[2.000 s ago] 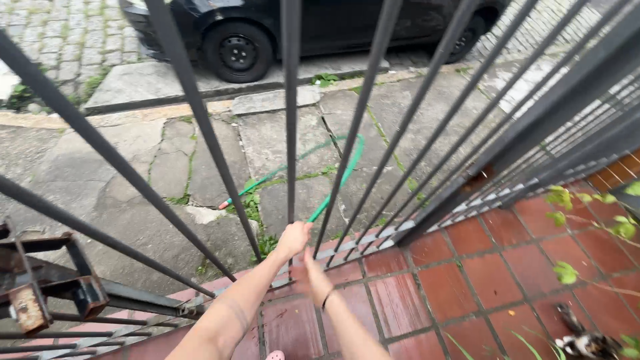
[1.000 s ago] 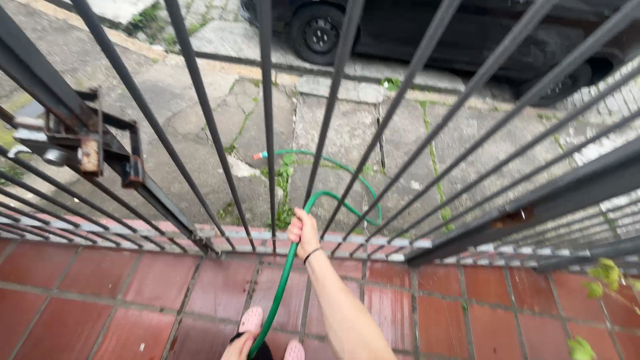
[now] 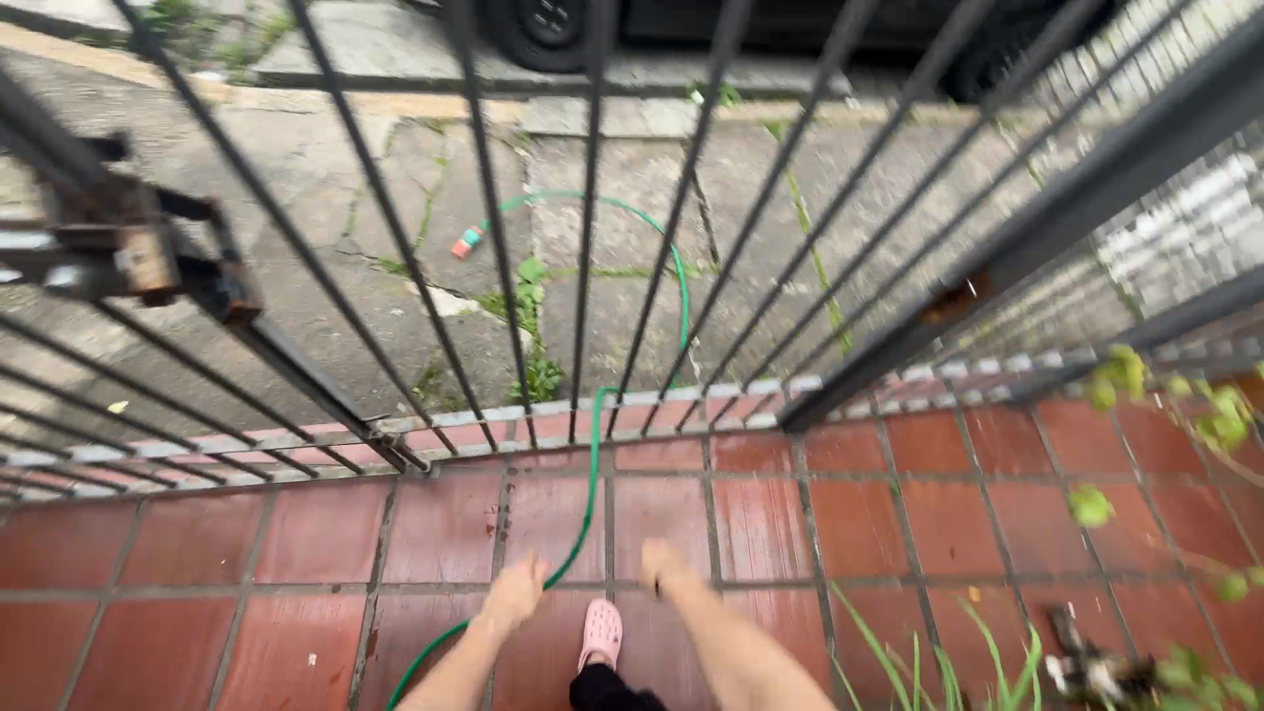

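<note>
A green garden hose [image 3: 594, 464] runs from the lower left over the red tiles, passes between the bars of a metal gate [image 3: 583, 247] and curves across the stone pavement outside. Its end has an orange and teal connector [image 3: 467, 242], lying on the slabs. My left hand [image 3: 518, 588] is at the hose, low in the view; blur hides whether its fingers are closed around it. To the right of the hose, my right hand [image 3: 662, 565] hangs over the tiles, blurred, with nothing visible in it.
A rusty latch [image 3: 143, 247] is on the gate at the left. A dark parked car [image 3: 770, 39] stands beyond the pavement. Leafy plants [image 3: 1220, 415] and grass blades [image 3: 938, 662] reach in at the right. One pink clog [image 3: 602, 632] is on my foot below.
My right hand has let go of the hose and moved back from the bars. Two seconds ago both hands were together at the bars; now they are apart over the tiles.
</note>
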